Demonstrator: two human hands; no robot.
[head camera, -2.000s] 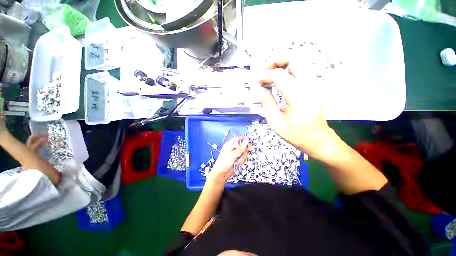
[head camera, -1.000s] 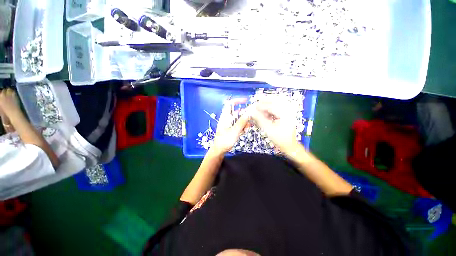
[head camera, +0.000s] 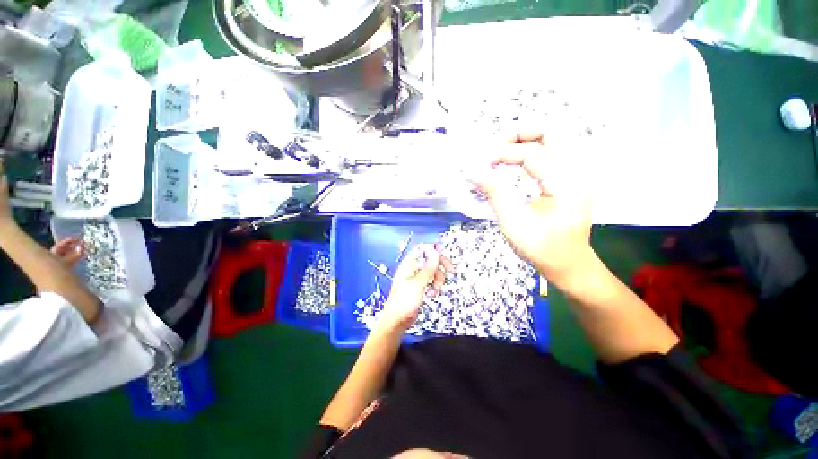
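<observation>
The blue parts bin (head camera: 359, 235) lies at my lap under the bench edge, heaped with small white and silvery stemmed parts (head camera: 493, 287) on its right side. My left hand (head camera: 414, 285) is over the bin's middle with fingers curled together; whether it holds a part is too blurred to tell. My right hand (head camera: 543, 211) is over the lower part of the white tray (head camera: 691, 116), fingers bent and thumb apart from them. I cannot make out anything between its fingertips. Tiny loose fittings (head camera: 538, 106) lie in the tray beyond it.
A steel bowl feeder (head camera: 341, 76) stands above the assembly fixture (head camera: 368, 166). Translucent boxes (head camera: 184, 184) stand to its left. At far left a neighbouring worker's arm (head camera: 45, 260) reaches beside a part-filled bin. Red stools (head camera: 238, 314) and a smaller blue bin (head camera: 296, 309) are below the bench.
My right hand has moved from beside my left hand over the blue bin, up to the white tray. My left hand stays over the bin. The view has shifted back towards the bench.
</observation>
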